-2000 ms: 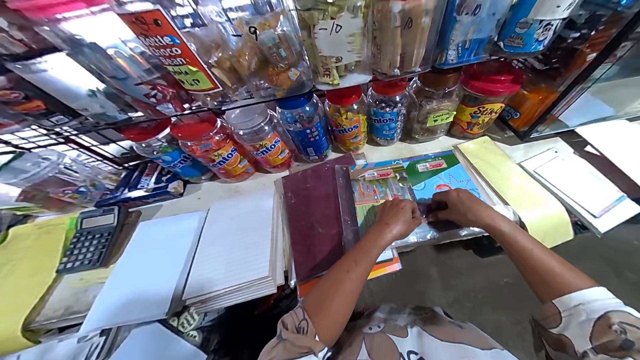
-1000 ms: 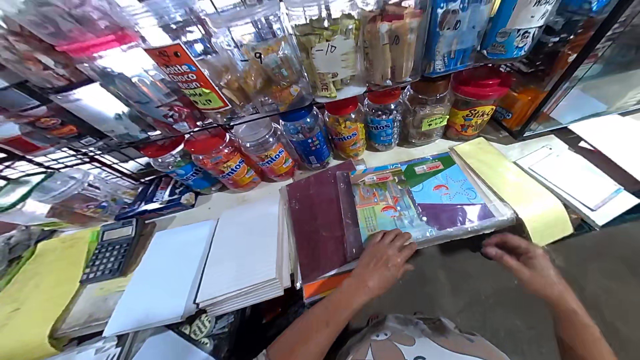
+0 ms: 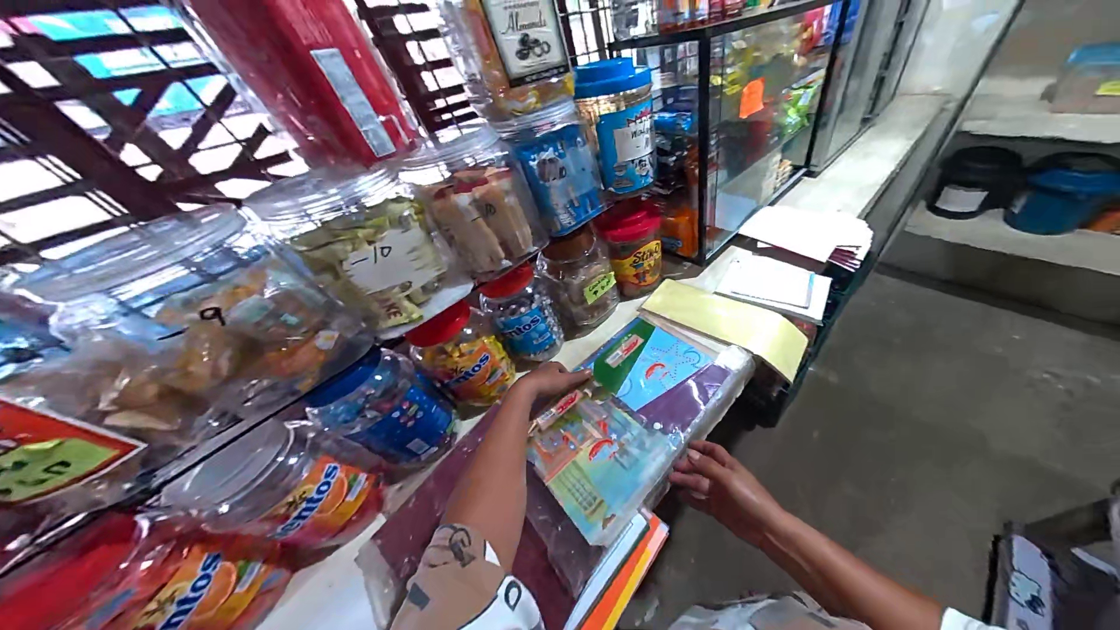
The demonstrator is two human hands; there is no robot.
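Observation:
Two plastic-wrapped stacks with printed covers lie side by side on the counter: a pale green and orange illustrated one [image 3: 591, 464] and a green, blue and purple one [image 3: 661, 367]. My left hand [image 3: 553, 381] rests at their far edge, fingers near the line between the two; whether it grips is not clear. At the near edge, my right hand [image 3: 713, 481] has its fingers curled beside the plastic wrap. Under my left forearm lies a maroon cover [image 3: 429, 516]. Orange and white sheets [image 3: 626, 569] stick out below the illustrated stack.
Candy jars line the back, among them a Mentos jar [image 3: 468, 363] and a red-lidded Stik-O jar [image 3: 634, 249]. Larger clear jars [image 3: 376, 245] stand above them. Yellow paper [image 3: 726, 324] and white papers [image 3: 774, 284] lie right of the stacks, before a glass display case [image 3: 752, 114].
My left hand has moved from the near edge of the stacks to their far edge. The right hand is now at the near edge, by the plastic wrap. The view has swung right.

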